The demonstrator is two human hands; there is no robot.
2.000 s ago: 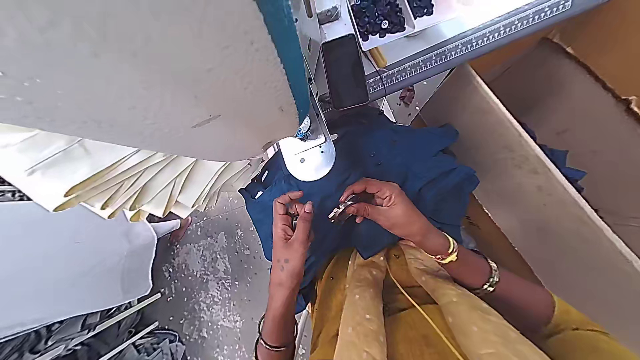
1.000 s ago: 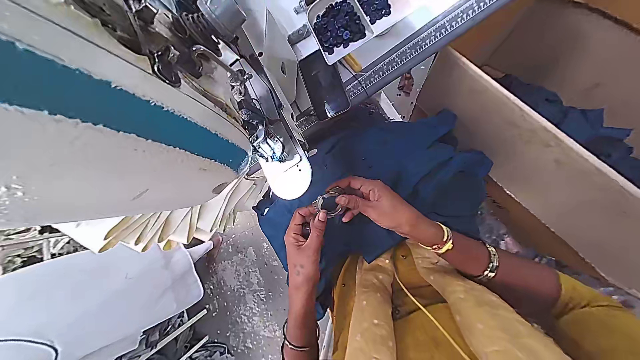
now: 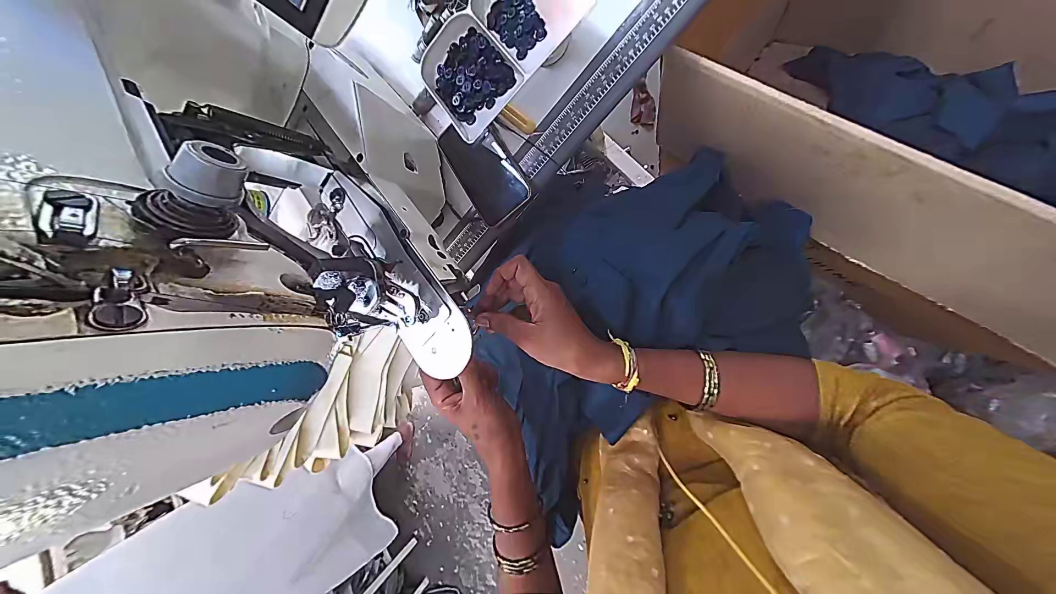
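My right hand (image 3: 544, 322) is raised at the needle end of a sewing machine (image 3: 363, 289), thumb and forefinger close together beside its bright white rounded guard (image 3: 441, 342). Whether something small is between those fingers cannot be made out. Just below the guard is my left hand (image 3: 474, 408), its fingertips partly hidden by the guard. A dark blue garment (image 3: 652, 272) lies over my lap and under both hands, with small dark buttons on it.
White trays of dark buttons (image 3: 474, 78) stand at the top, near a phone (image 3: 487, 177) and a metal ruler (image 3: 594, 91). Right of me is a cardboard box (image 3: 858, 173) holding blue fabric (image 3: 932, 107). Cream fabric pieces (image 3: 330, 429) hang at lower left.
Both hands have moved from over the blue garment up to the machine's needle end. One second ago they were together at a small dark and metallic item. The view has shifted, showing more of the machine.
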